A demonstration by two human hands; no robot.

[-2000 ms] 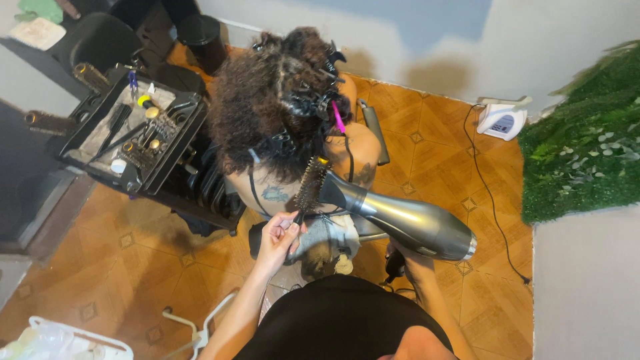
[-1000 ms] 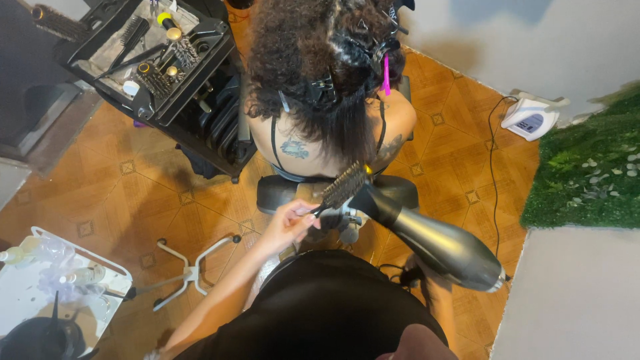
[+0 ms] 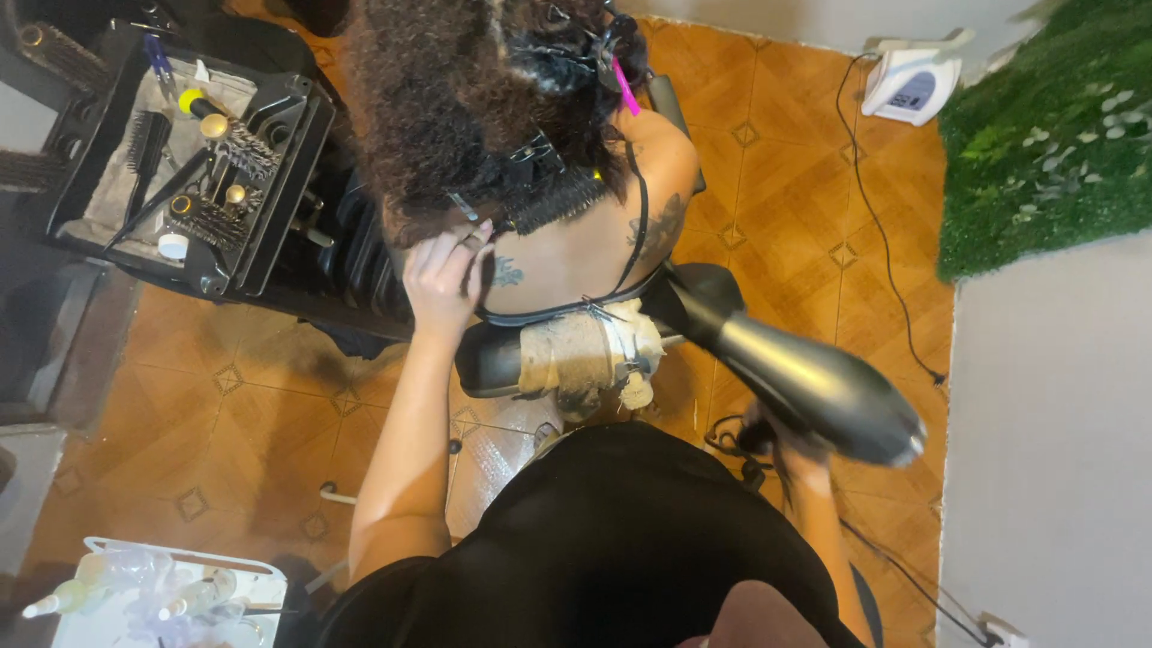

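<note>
My left hand (image 3: 447, 274) grips the handle of a round hair brush (image 3: 560, 205), whose bristles lie against the lower ends of a seated person's dark curly hair (image 3: 432, 117). My right hand (image 3: 785, 441), low at the right, holds the handle of a grey and black hair dryer (image 3: 810, 382). The dryer's nozzle (image 3: 679, 301) is beside the person's back, below the brush and apart from it. Black hair clips (image 3: 538, 151) and a pink-tailed clip or comb (image 3: 625, 85) hold sections of the hair. The brush handle is mostly hidden by my fingers.
A black salon trolley (image 3: 279, 211) with several round brushes, combs and clips stands at the left. At the lower left is a white tray (image 3: 189, 558) with bottles. A white device (image 3: 911, 85) with a cord stands by the wall at the right, near a green plant panel (image 3: 1048, 153).
The brush in my left hand has moved up from below the person's back to the hair ends. The hair dryer remains in my right hand, its nozzle now apart from the brush.
</note>
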